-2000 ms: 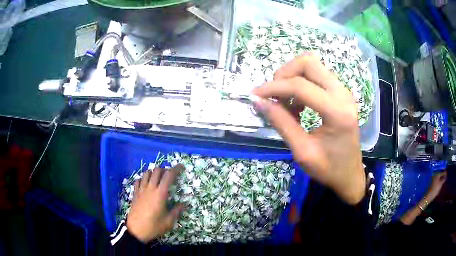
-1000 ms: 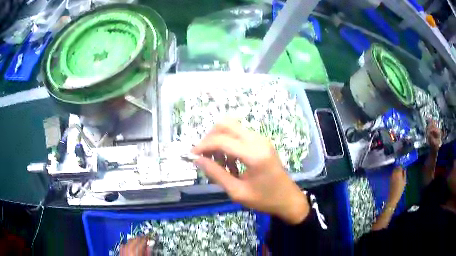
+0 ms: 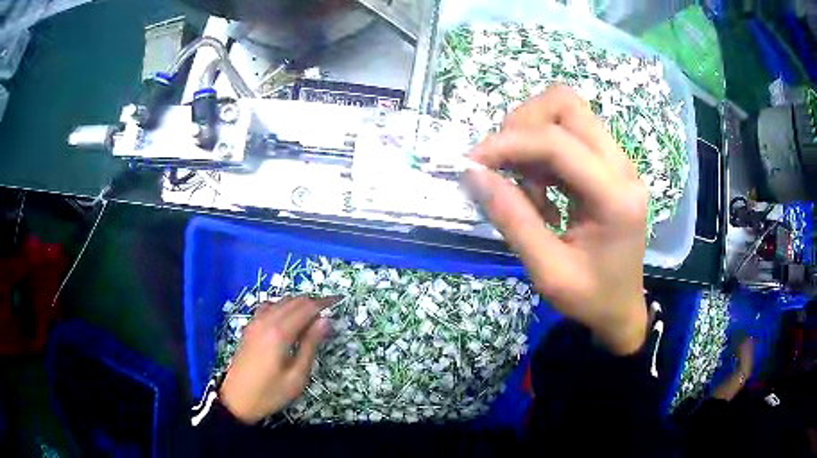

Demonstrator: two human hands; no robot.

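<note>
My right hand (image 3: pixel 573 210) is over the right end of the silver-white pneumatic fixture (image 3: pixel 296 192). Its thumb and forefinger pinch a small white wired connector (image 3: pixel 468 165) at the loading slot. The air cylinder (image 3: pixel 188 139) is at the fixture's left end. My left hand (image 3: pixel 273 358) rests on the loose white and green wired parts (image 3: pixel 421 344) in the blue plastic bin (image 3: pixel 204 268). Its fingers are bent, and whether it holds a part cannot be told. The clear plastic tub (image 3: pixel 685 192), heaped with similar parts, is partly hidden behind my right hand.
A metal rail (image 3: pixel 425 54) stands beside the tub. A phone (image 3: pixel 708 192) lies right of the tub. Another blue bin of parts (image 3: pixel 703 349) and a coworker's hand (image 3: pixel 742 362) are at the right. A dark blue crate (image 3: pixel 107 385) is at the lower left.
The view tilted up, then back down. Against the oldest frame, my right hand is still at the fixture's right end, and my left fingers have drawn together over the parts.
</note>
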